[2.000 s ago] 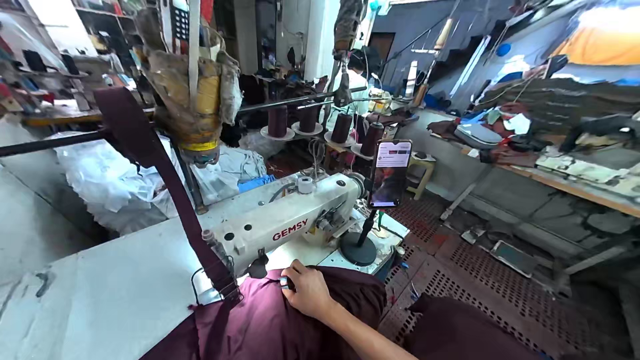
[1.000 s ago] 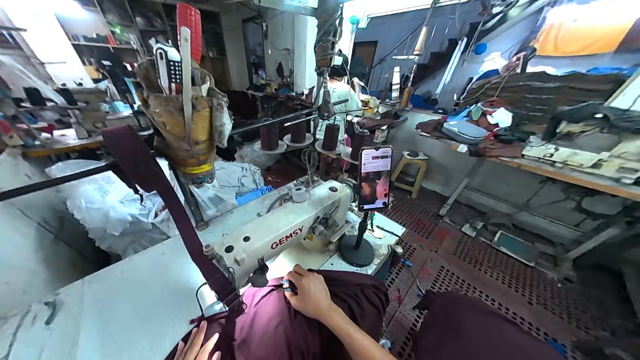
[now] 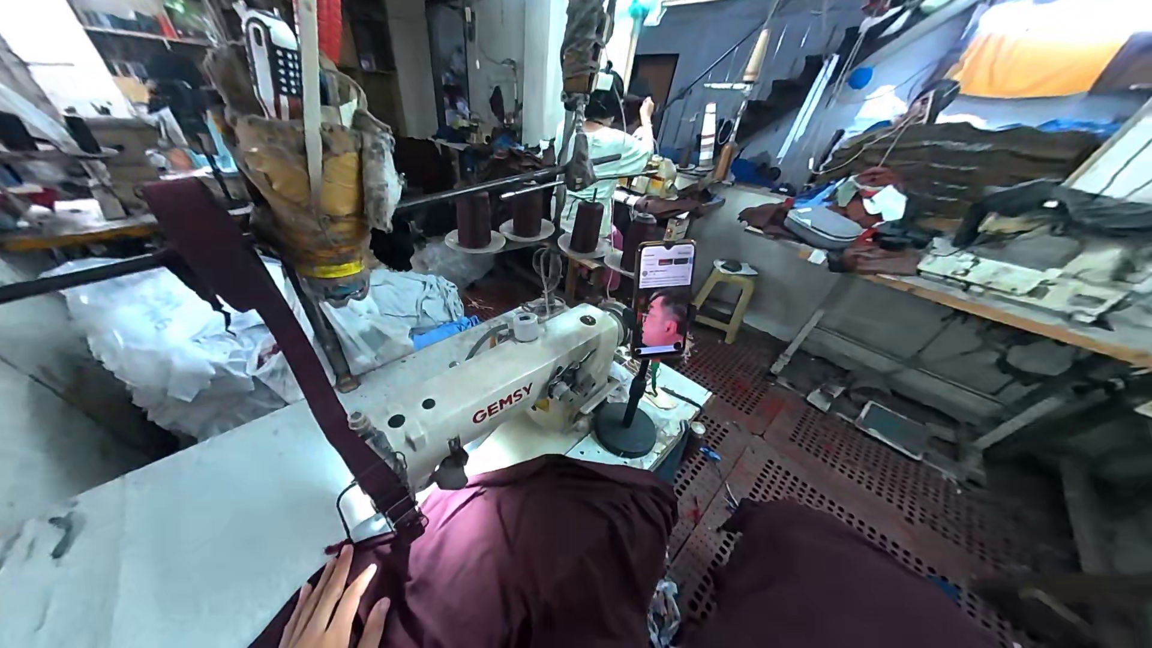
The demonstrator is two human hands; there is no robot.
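Note:
My left hand [image 3: 331, 605] lies flat with fingers spread on maroon fabric [image 3: 540, 549], just in front of the needle area of a white Gemsy sewing machine [image 3: 504, 396]. A maroon fabric strip [image 3: 301, 360] runs from a black bar down to the presser area and meets the fabric there. The fabric drapes over the table's front edge. My right hand is out of view. More maroon fabric [image 3: 828, 576] lies at the lower right.
A phone on a round-based stand [image 3: 664, 301] stands behind the machine's right end. Maroon thread cones [image 3: 527, 216] sit beyond. A wrapped holder [image 3: 315, 189] hangs over white plastic bags [image 3: 180, 351]. A person [image 3: 607, 148] works farther back. A stool [image 3: 727, 297] stands on the perforated floor.
My right hand, on the fabric beside the machine in both earlier frames, has gone out of view. My left hand came into view by the second earlier frame and now lies farther onto the fabric.

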